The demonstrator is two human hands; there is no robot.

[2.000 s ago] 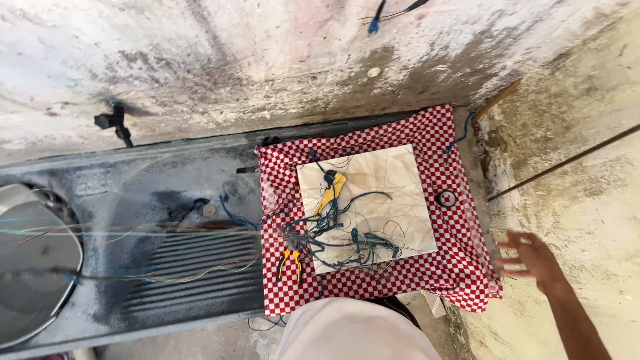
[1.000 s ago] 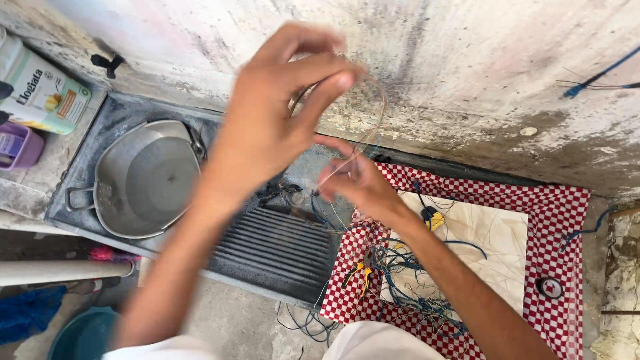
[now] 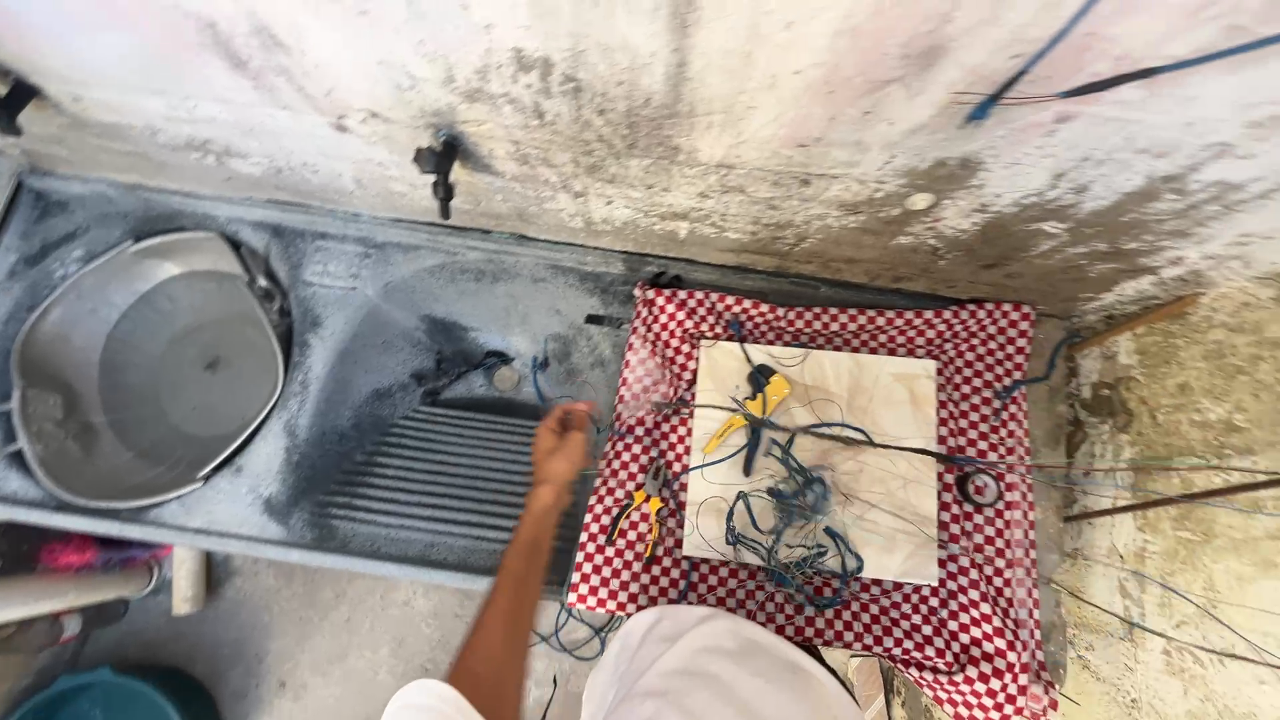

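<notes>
My left hand [image 3: 562, 440] is over the ribbed washboard of the sink, its fingers drawn together near thin wires left of the cloth; blur hides whether it grips one. My right hand is out of the picture. On the red-and-white checked cloth [image 3: 985, 380] lies a pale marbled tile [image 3: 890, 400]. The tile bears a yellow-and-black wire stripper [image 3: 765, 393] and a tangle of blue wires [image 3: 800, 500]. Pliers with yellow-and-black handles [image 3: 647, 500] rest on the cloth left of the tile, and a roll of black tape [image 3: 978, 488] at its right. Long thin wires [image 3: 1100, 466] stretch rightward across the tile.
A dented metal basin [image 3: 190, 370] sits in the grey sink [image 3: 400, 290] at left. A black tap [image 3: 438, 172] juts from the stained wall, where blue cables [image 3: 1170, 65] hang at upper right. A teal tub [image 3: 110, 695] stands at lower left; loose wires [image 3: 580, 630] hang below the sink edge.
Both hands were raised together in front of the sink a second ago; now the left is lower, beside the cloth, and the right has left the view. Long wires now stretch across the tile.
</notes>
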